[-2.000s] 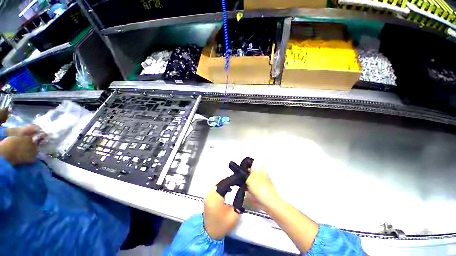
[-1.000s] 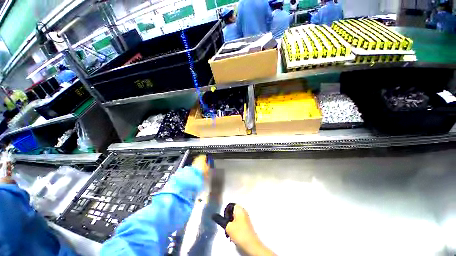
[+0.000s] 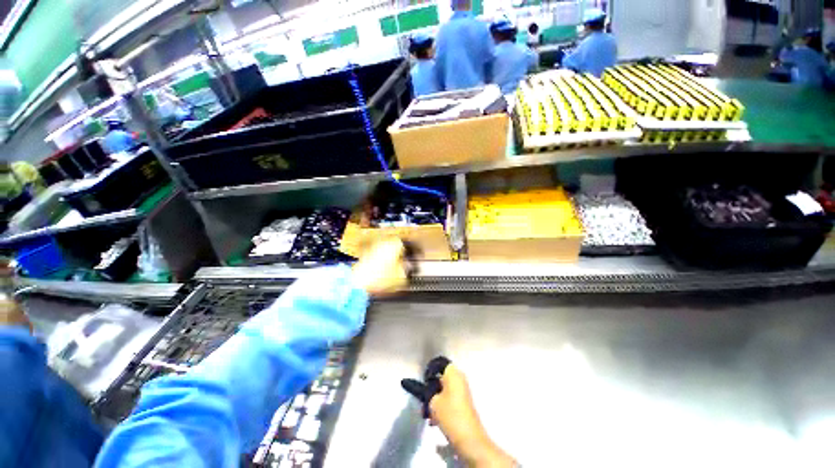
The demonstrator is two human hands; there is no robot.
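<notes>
My left hand [image 3: 384, 265] reaches forward to the front of the open carton of black parts [image 3: 401, 242]. It is blurred; a small dark shape shows at its fingers, and I cannot tell whether it is gripped. My right hand [image 3: 456, 402] is low over the metal line surface [image 3: 586, 366], its fingers closed on a black moulded part [image 3: 426, 386] with a rounded top and a stub to the left. The part tray [image 3: 197, 331] lies to the left, partly hidden under my left sleeve.
A blue coiled cord [image 3: 368, 128] hangs down to the carton. On the lower shelf are yellow parts [image 3: 524, 215], small silvery parts [image 3: 615, 222] and a black bin [image 3: 760, 239]. Above are a large black tote [image 3: 275, 164] and yellow-and-black parts [image 3: 572, 105]. A neighbouring worker's blue sleeve [image 3: 41, 393] and clear bags [image 3: 101, 343] are left.
The hands have parted; my left hand has moved forward to the carton, while my right hand keeps a black part low. The view has tilted up. The blue cord now bends right at the carton.
</notes>
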